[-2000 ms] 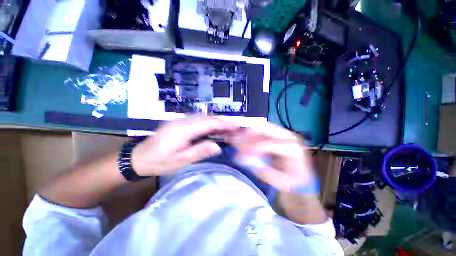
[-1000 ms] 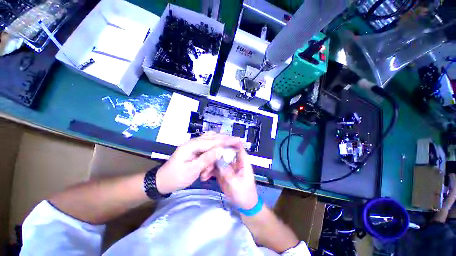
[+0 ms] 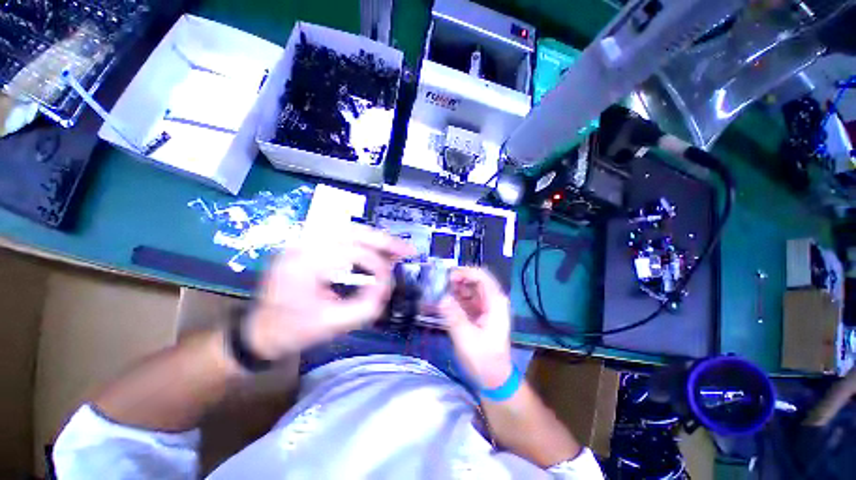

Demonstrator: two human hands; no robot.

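A small dark and silvery unit (image 3: 420,291) is between my hands, over the front edge of the work pad (image 3: 509,234). My right hand (image 3: 481,323) holds its right side with thumb and fingers. My left hand (image 3: 324,291) is blurred at its left side, fingers bent, with a small whitish thing near the fingertips; whether it grips anything cannot be told. A black housing (image 3: 441,230) with a rectangular frame shape lies on the pad behind the unit, partly hidden by my hands.
Behind the pad stand a white box with few strips (image 3: 202,80), a white box of black parts (image 3: 328,98) and the screw feeder (image 3: 469,103). A grey screwdriver (image 3: 591,89) hangs above. Clear pieces (image 3: 253,225) lie left. A black tray (image 3: 690,323) and blue-rimmed tub (image 3: 732,394) are right.
The hands were together around a small pale thing; now they are apart with the dark and silvery unit showing between them. The left hand has moved left. The view has shifted slightly.
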